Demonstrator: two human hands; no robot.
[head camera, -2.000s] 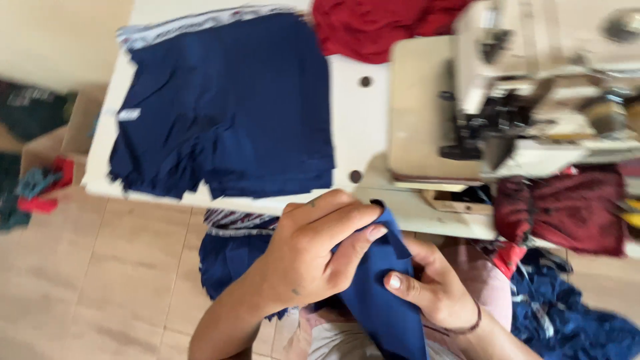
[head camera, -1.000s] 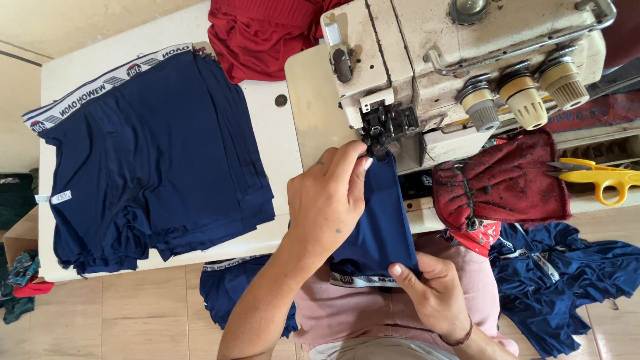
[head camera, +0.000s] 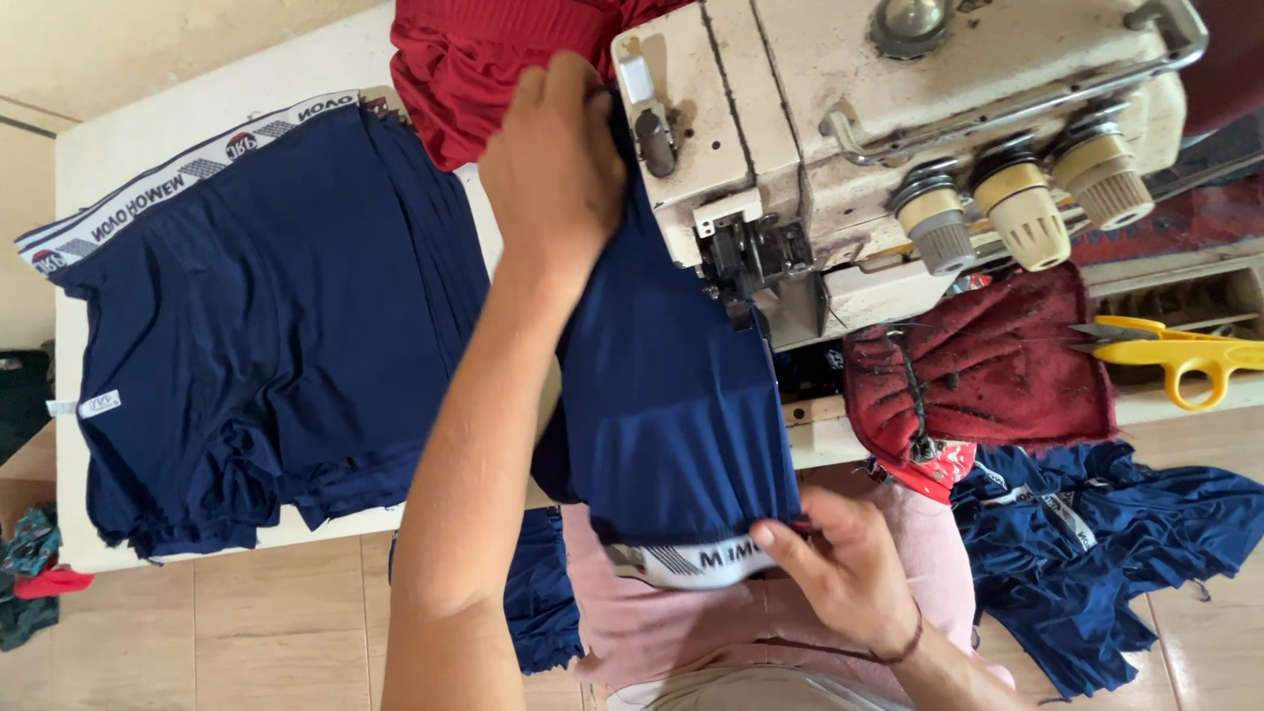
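Note:
A navy fabric garment (head camera: 671, 395) with a white printed elastic waistband (head camera: 691, 561) stretches between my hands, its right edge passing under the presser foot area (head camera: 746, 267) of an overlock sewing machine (head camera: 810, 109). My left hand (head camera: 558, 158) is at the garment's far end, left of the machine head, its fingertips partly hidden. At the near end, my right hand (head camera: 839, 563) pinches the corner by the waistband between thumb and fingers.
Stacked navy shorts (head camera: 267, 316) lie on the white table (head camera: 89, 533) at left, red fabric (head camera: 494, 69) behind. A dark red cloth pouch (head camera: 987, 365) and yellow thread snips (head camera: 1175, 351) are at right. More navy garments (head camera: 1096, 553) lie lower right.
My left hand has moved from beside the presser foot to the far end of the garment, which now lies extended along the machine. My right hand still holds the waistband end.

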